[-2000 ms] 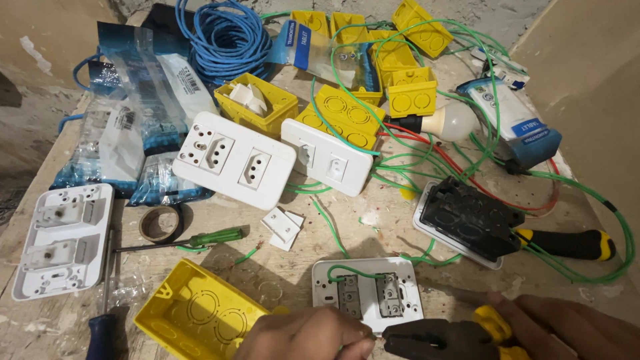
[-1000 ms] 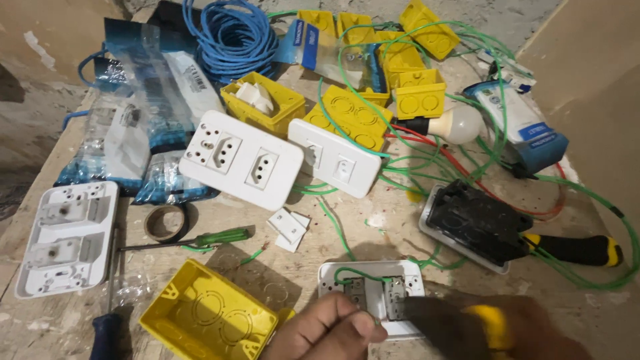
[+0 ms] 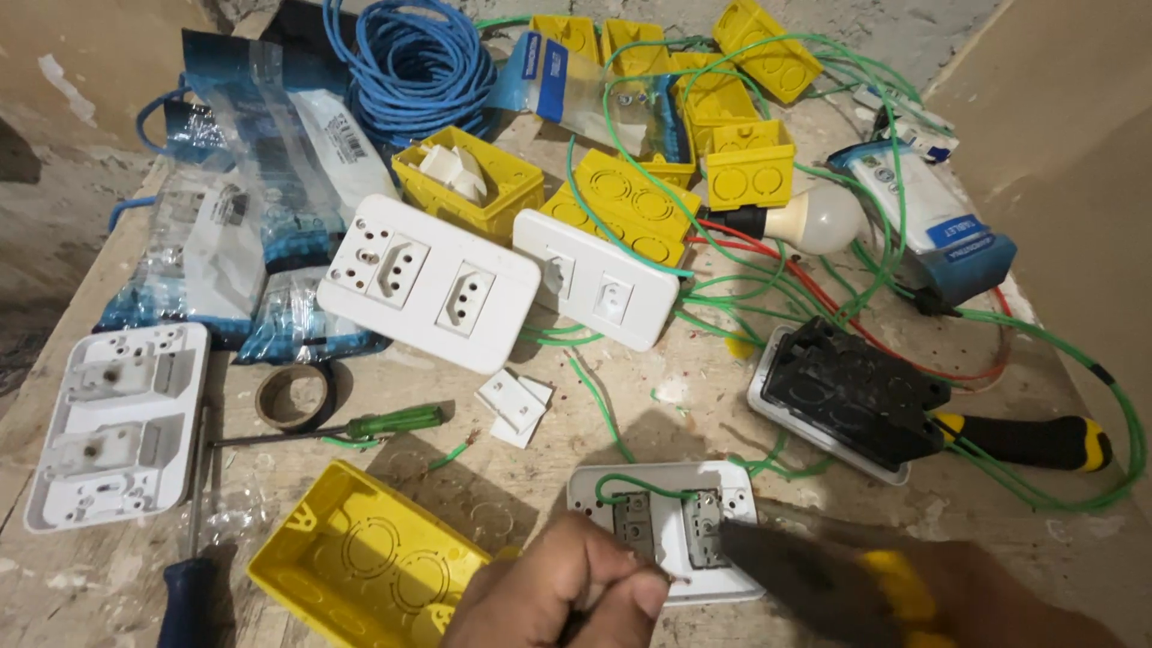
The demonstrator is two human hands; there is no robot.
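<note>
At the bottom centre, my left hand [image 3: 576, 585] pinches a short wire, its bare end showing past the fingertips, over the near edge of a white outlet plate [image 3: 670, 531]. The plate lies face down with two grey modules, and a green wire [image 3: 648, 481] loops between their tops. My right hand [image 3: 981, 585] is shut on blurred dark pliers [image 3: 801, 567] with yellow on the handles; their tip is beside the right module. A yellow electrical box [image 3: 360, 549] lies open side up to the left of my left hand.
Two white outlet plates [image 3: 427, 279] stand mid-table. Around them are a blue cable coil [image 3: 418, 72], yellow boxes [image 3: 751, 171], a light bulb [image 3: 814, 220], a black box [image 3: 846, 387], black tape [image 3: 292, 396], a green-handled screwdriver [image 3: 396, 420], a blue-handled screwdriver [image 3: 186, 594] and another white plate [image 3: 117, 423].
The pliers, near my left fingertips two seconds ago, have moved up to the right module. My left hand still pinches at the plate's near edge.
</note>
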